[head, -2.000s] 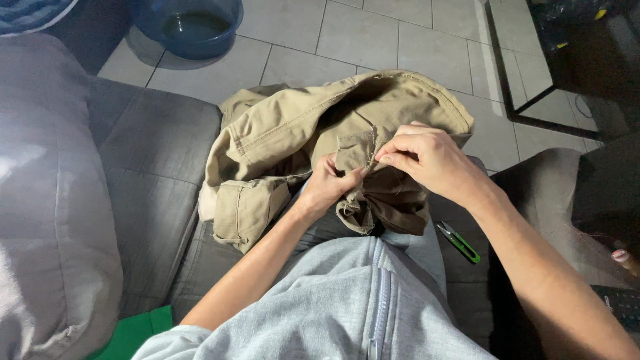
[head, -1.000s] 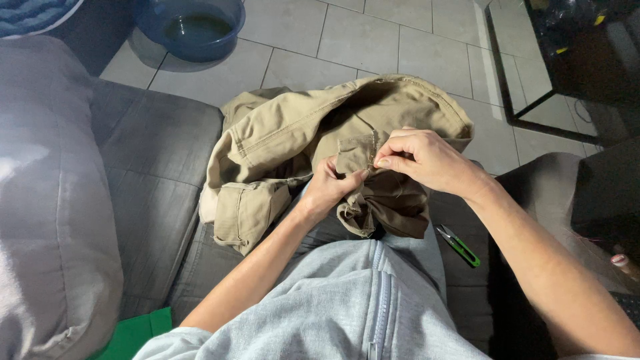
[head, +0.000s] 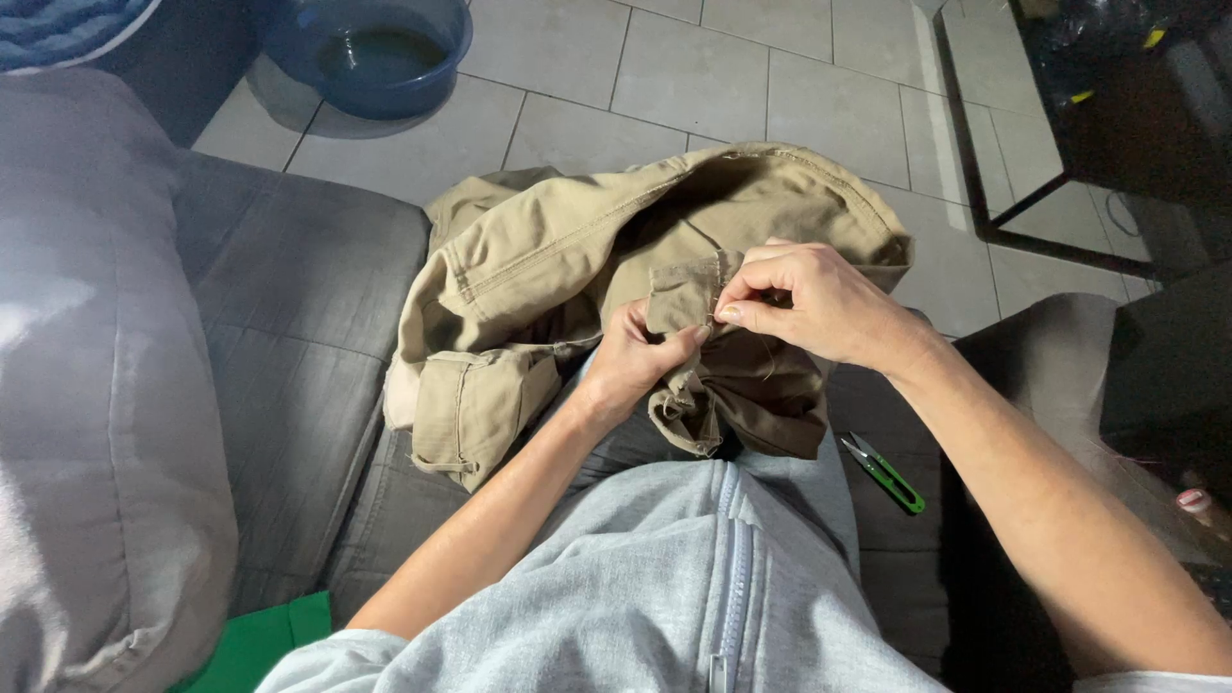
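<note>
A khaki cloth garment (head: 558,226) with stitched seams and frayed edges lies bunched over my lap. My left hand (head: 640,356) grips a folded edge of it between thumb and fingers. Just to the right, the thumb and forefinger of my right hand (head: 818,298) are pinched together at the frayed seam; whether a needle or thread is between them is too small to tell. Fine loose threads show below those fingertips. Green-handled thread snips (head: 884,474) lie on the grey seat beside my right thigh, blades pointing up and left.
A blue plastic basin (head: 385,72) holding liquid stands on the tiled floor (head: 688,82). A grey cushion (head: 106,385) is at the left, with a green item (head: 274,640) near its lower edge. A dark-framed glass surface (head: 1020,192) stands at the upper right.
</note>
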